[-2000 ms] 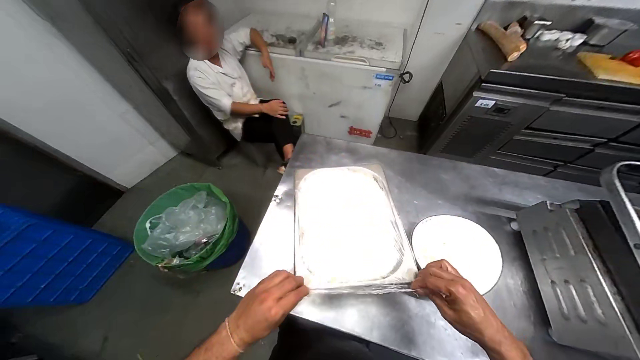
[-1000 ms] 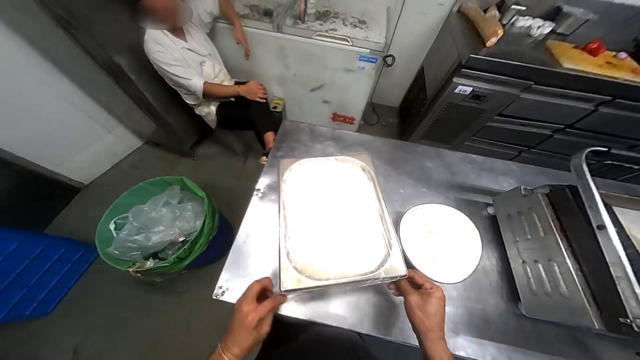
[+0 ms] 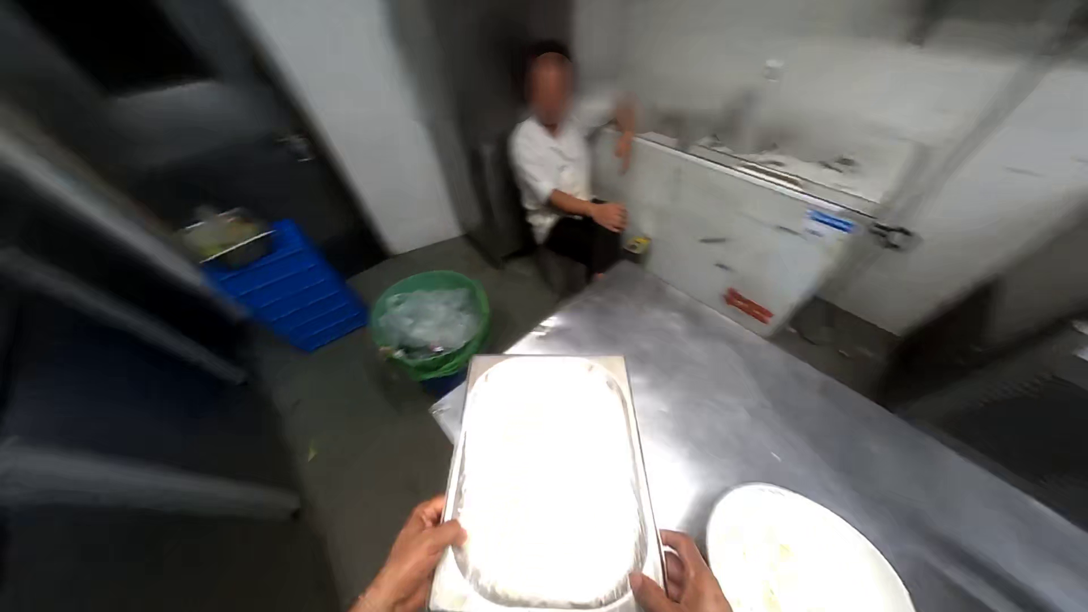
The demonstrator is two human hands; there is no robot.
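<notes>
A rectangular metal food pan (image 3: 548, 476), its inside washed out white by glare, is held between my two hands over the left end of the steel table (image 3: 722, 382). My left hand (image 3: 416, 552) grips its left rim, thumb on top. On the right edge, near the bottom corner, my right hand (image 3: 684, 578) holds the rim with thumb on top and fingers at the side. The pan's contents cannot be told; clear film seems to lie over it. Just right of my right hand, a round white plate (image 3: 799, 552) with small pale bits rests on the table.
Beyond the table a person (image 3: 557, 170) in a white top sits beside a white chest freezer (image 3: 722, 221). A green-lined bin (image 3: 433, 327) with clear plastic stands left of the table corner. Farther left is a blue crate (image 3: 293, 289) with a container (image 3: 225, 238) on it.
Both hands have shifted from the pan's near edge to its left and right sides. The pan has moved away from the plate toward the table's left end. The view has swung left.
</notes>
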